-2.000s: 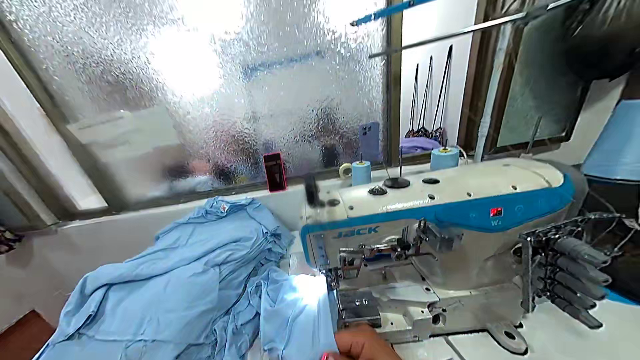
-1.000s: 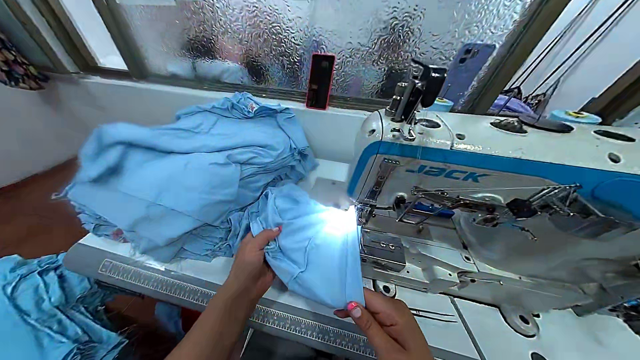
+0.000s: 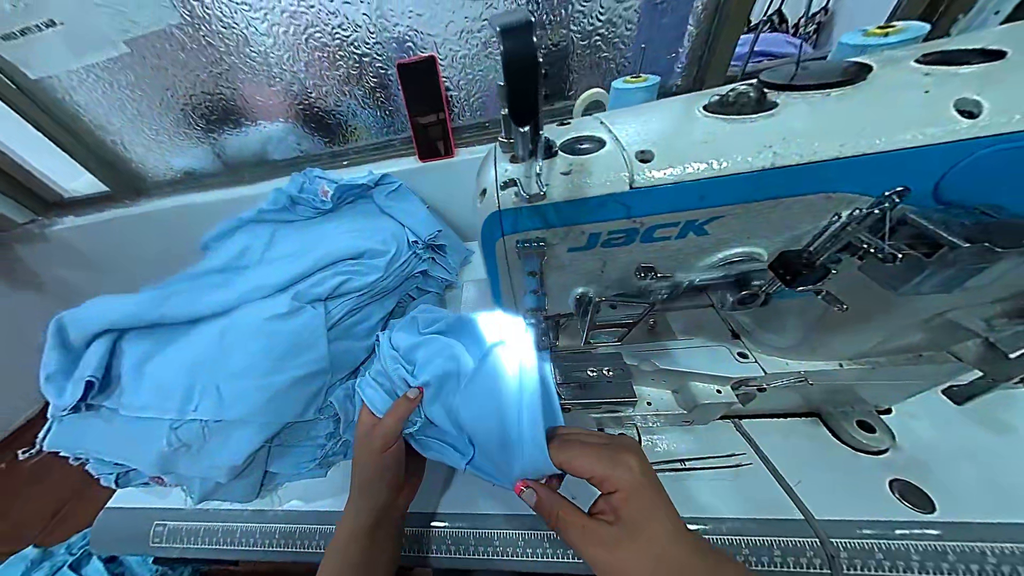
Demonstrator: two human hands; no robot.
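Note:
A light blue fabric garment piece [image 3: 472, 392] lies on the machine bed, its right edge by the needle area of a white and blue Jack sewing machine [image 3: 640, 232], under a bright lamp spot. My left hand [image 3: 388, 448] grips the cloth's left part, thumb on top and the other fingers mostly hidden beneath. My right hand [image 3: 604, 488] pinches the lower right corner between thumb and fingers, just in front of the metal plate [image 3: 594, 380]. The needle and presser foot are hard to make out in the glare.
A pile of light blue garments [image 3: 240, 320] fills the left side of the table. A ruler strip [image 3: 480, 544] runs along the front edge. A red-edged phone [image 3: 426, 108] leans against the window, with thread cones [image 3: 634, 91] behind the machine. More blue cloth [image 3: 76, 558] is at the lower left.
Two seconds ago only part of my right hand showed; both hands are in view now, on the cloth. The view has shifted and moved closer to the needle area.

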